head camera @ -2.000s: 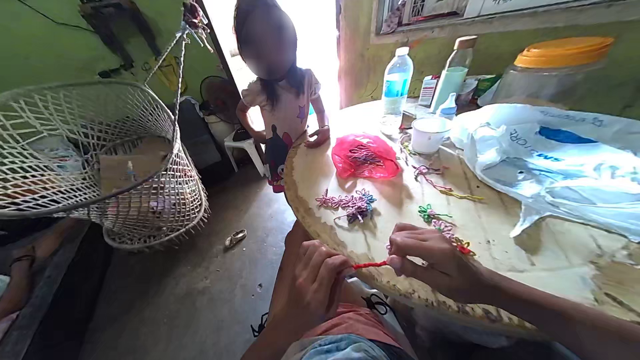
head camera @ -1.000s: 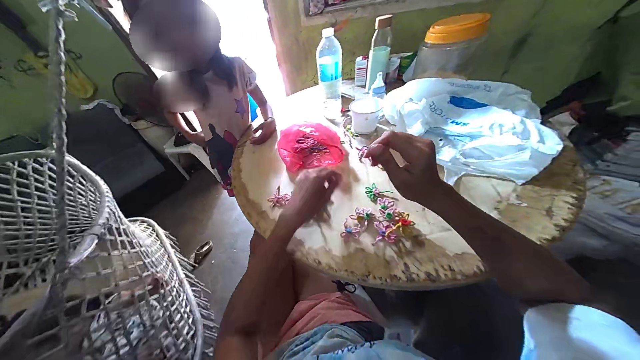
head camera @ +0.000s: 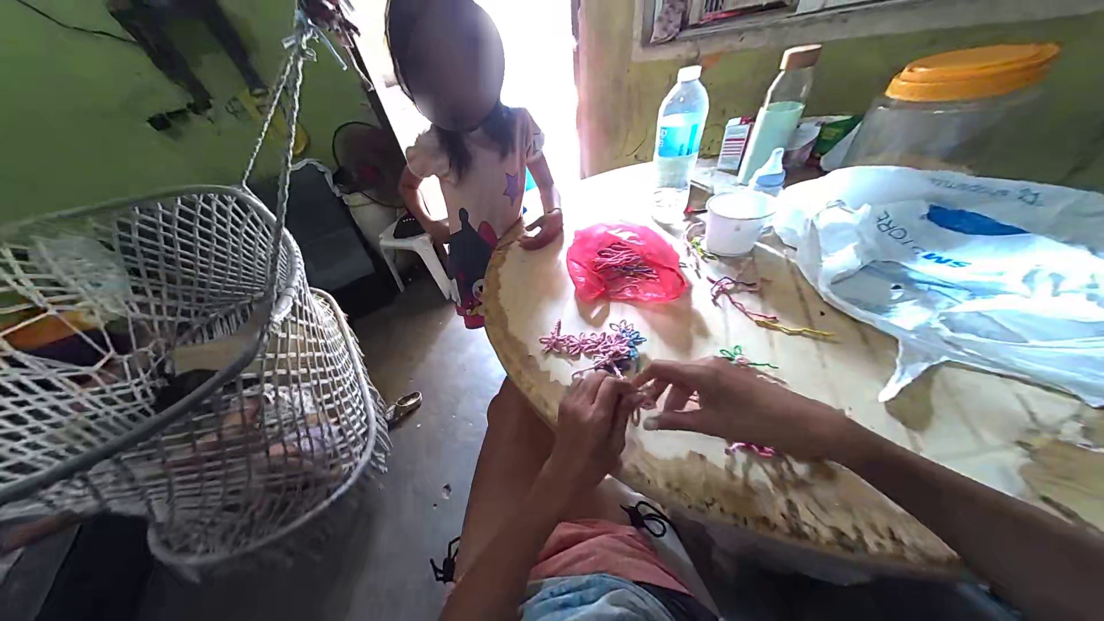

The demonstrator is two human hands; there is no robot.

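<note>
Over the near left edge of the round wooden table [head camera: 862, 362], my left hand [head camera: 595, 414] has its fingers closed on a thin pinkish cord piece [head camera: 636, 405]. My right hand [head camera: 711, 398] meets it from the right, thumb and fingertips at the same piece. Just beyond them lies a cluster of pink and blue cord flowers [head camera: 595, 343]. A green cord flower [head camera: 735, 354] shows behind my right hand, and a magenta one [head camera: 752, 449] shows below it. Farther back, a pink plastic bag [head camera: 625, 263] holds loose cords. Red and yellow cords [head camera: 759, 317] lie to its right.
A person [head camera: 483, 172] stands at the table's far left edge, one hand on it. A plastic bottle [head camera: 680, 138], a white cup [head camera: 738, 222], a green-filled bottle [head camera: 779, 116], a lidded jar [head camera: 949, 112] and a white plastic bag [head camera: 966, 267] stand or lie behind. A woven hanging cradle [head camera: 285, 414] is at left.
My hands were apart over the table one second ago and are now together near its edge. The red piece held between them two seconds ago is no longer seen there.
</note>
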